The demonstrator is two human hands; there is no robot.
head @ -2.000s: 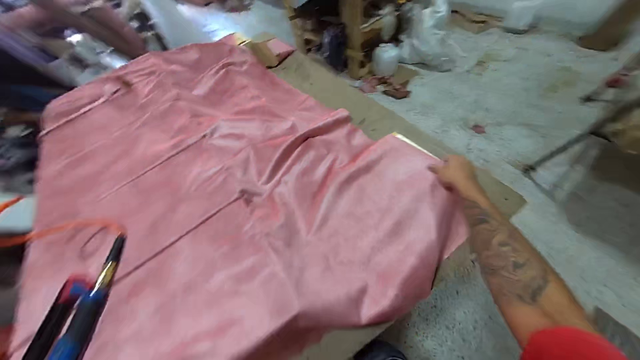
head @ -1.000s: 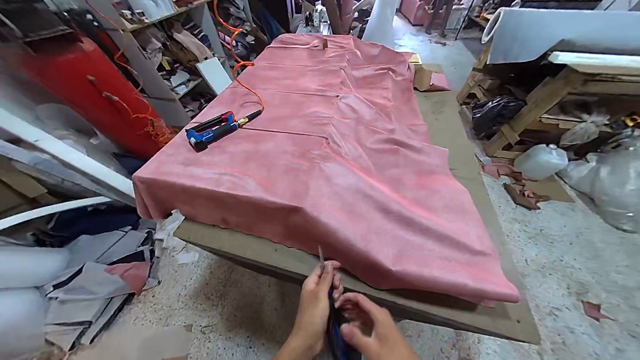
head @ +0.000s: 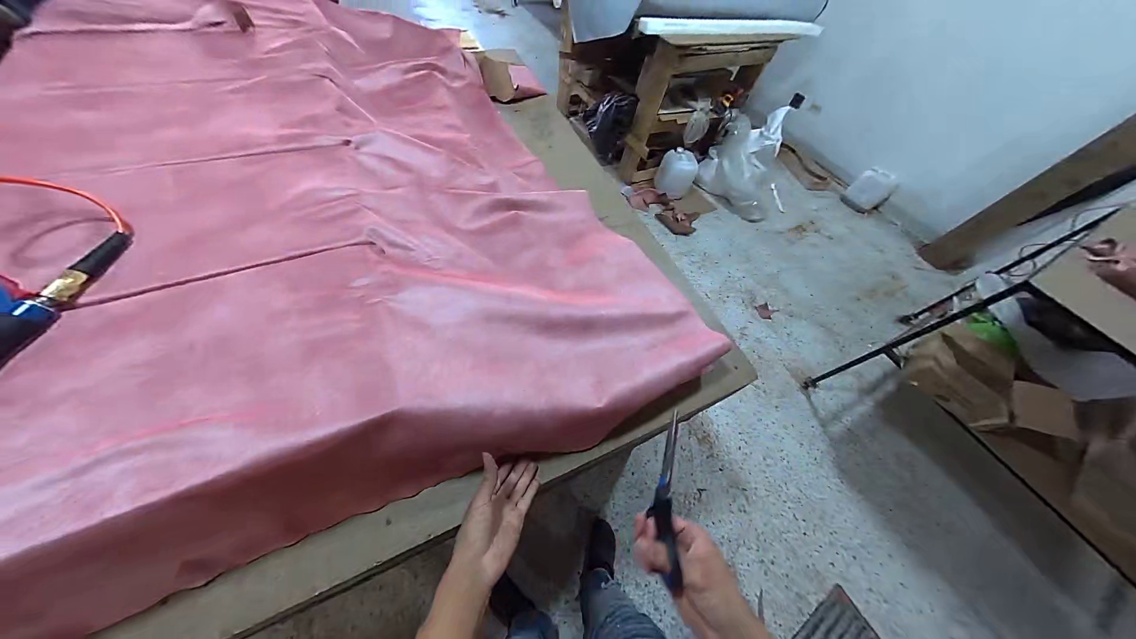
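Observation:
Pink upholstery fabric point(head: 497, 355) lies over the worktable, with seams running across it and its near edge hanging in folds. My left hand point(head: 501, 510), palm up with fingers apart, is at that lower edge, its fingertips at or just under the fabric; it grips nothing that I can see. In my right hand point(head: 679, 550) are scissors point(head: 667, 497) with dark and blue handles, blades pointing up, to the right of the fabric and off it. Whether the blades are parted is not clear. A blue and black air tool point(head: 31, 311) with a brass fitting and orange hose rests on the fabric at far left.
The table's board edge point(head: 399, 524) runs along the front. To the right stand a wooden workbench point(head: 657, 98), a plastic jug point(head: 676, 173) and plastic bags point(head: 737, 169) on the floor. A black metal frame point(head: 923, 333) with cardboard point(head: 967, 382) is at far right.
My hands, close together at the table's front edge a second ago, are now apart. The left is at the fabric edge and the right holds the scissors to the right. The view has swung.

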